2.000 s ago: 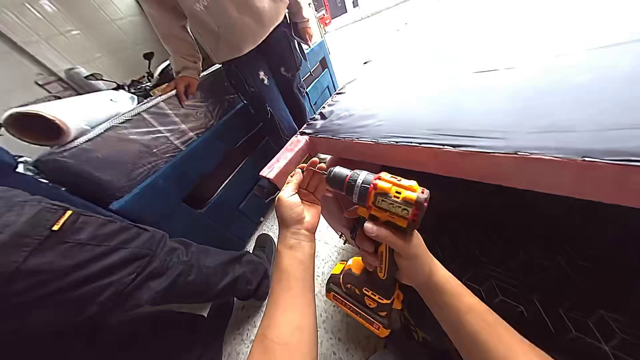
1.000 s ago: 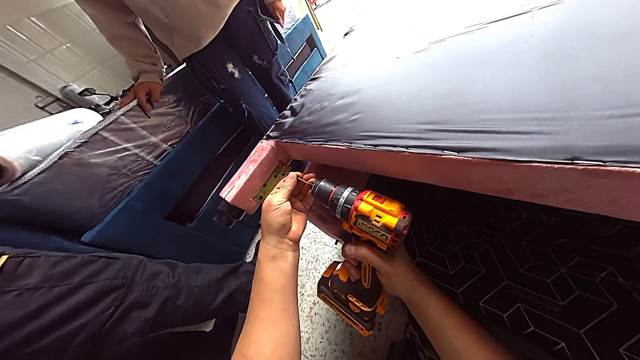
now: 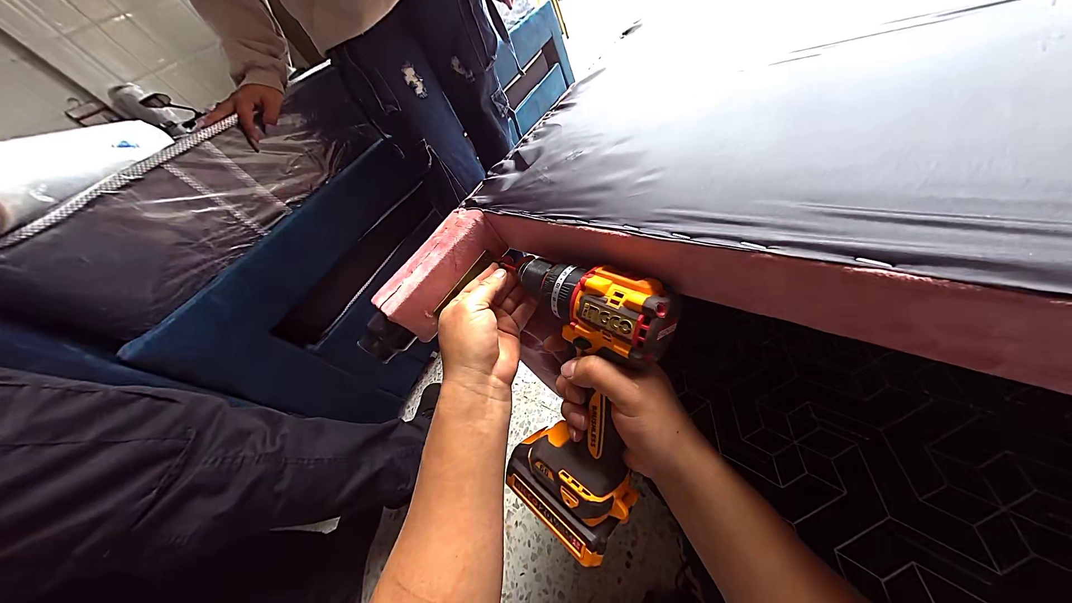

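An orange and black Ingco cordless drill (image 3: pixel 620 310) is gripped at its handle by my right hand (image 3: pixel 615 402), its battery pack hanging below. The chuck points left, toward the inner side of a pink upholstered leg or corner block (image 3: pixel 440 268). My left hand (image 3: pixel 486 322) is at the drill's tip, fingertips pinched around the bit or a small fastener; which one cannot be told. A metal plate (image 3: pixel 469 280) lies along the block's inner face, partly behind my fingers. The block joins a pink upholstered rail (image 3: pixel 787 293) edged by dark stapled fabric (image 3: pixel 754 201).
Another person in ripped jeans (image 3: pixel 435 92) stands beyond the corner, one hand (image 3: pixel 251 109) on a plastic-wrapped piece. Blue upholstered furniture (image 3: pixel 276 335) is at left, with a plastic roll (image 3: pixel 75 167) behind. A dark trouser leg (image 3: pixel 193 452) is at lower left. Speckled floor (image 3: pixel 536 394) shows below.
Two seconds ago the drill and my left hand were less close to the pink block; the chuck now sits near the plate on its inner side. The view has moved closer to the corner.
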